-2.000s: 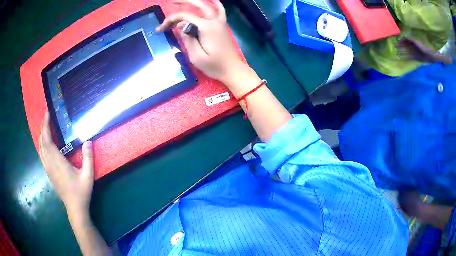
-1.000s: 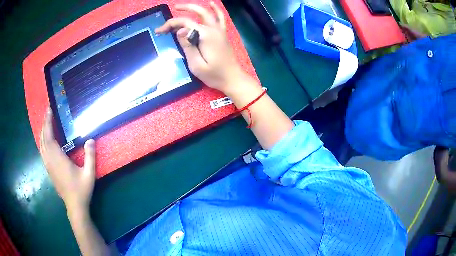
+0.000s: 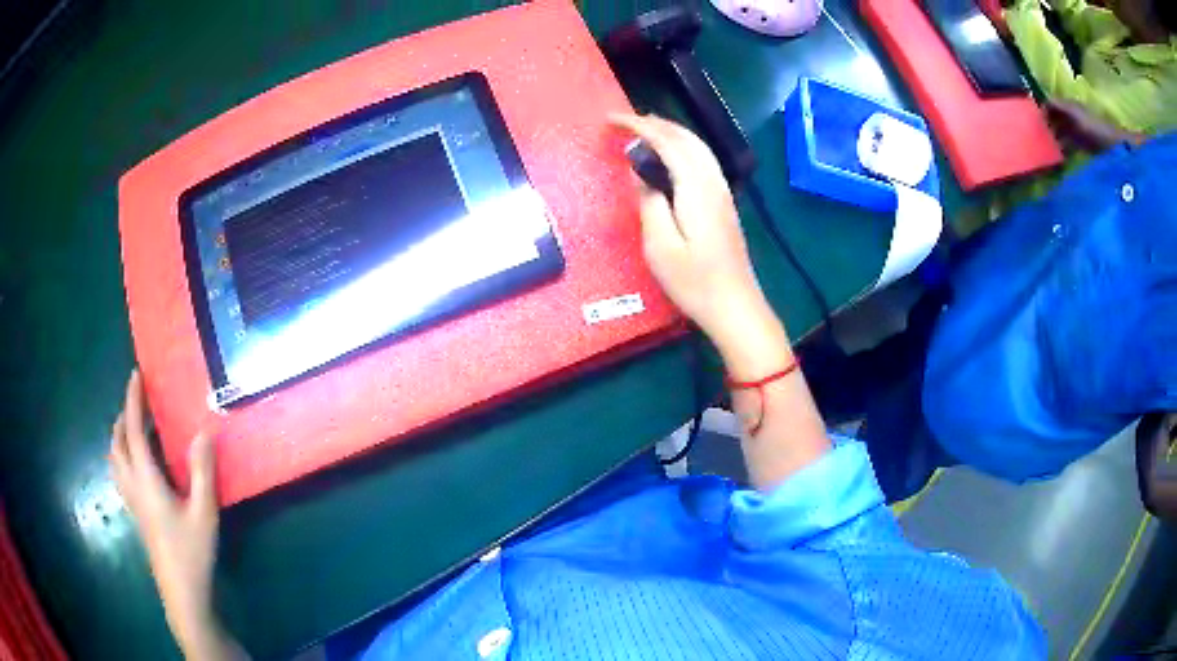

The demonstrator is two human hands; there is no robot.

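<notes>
The tablet (image 3: 374,239) lies in the red foam tray (image 3: 439,420), its screen on with a dark text window and a bright glare stripe. A tiny white label is at its lower-left corner. My left hand (image 3: 168,510) grips the tray's lower-left corner, fingers along the left side and thumb at the front edge. My right hand (image 3: 697,245) is at the tray's right edge, off the tablet, holding a small dark USB plug or stick (image 3: 649,168) in its fingers. No cable on it is visible.
A black barcode scanner (image 3: 704,110) with a cord lies right of the tray. Beyond it are a blue box (image 3: 839,181) with a white roll, a pink perforated item (image 3: 772,13) and another red tray (image 3: 987,142) with a dark slab. A person in blue stands at right.
My right hand has moved off the tablet to the tray's right edge, still holding the dark item. The tray and tablet sit lower and farther right in view. More of the scanner shows.
</notes>
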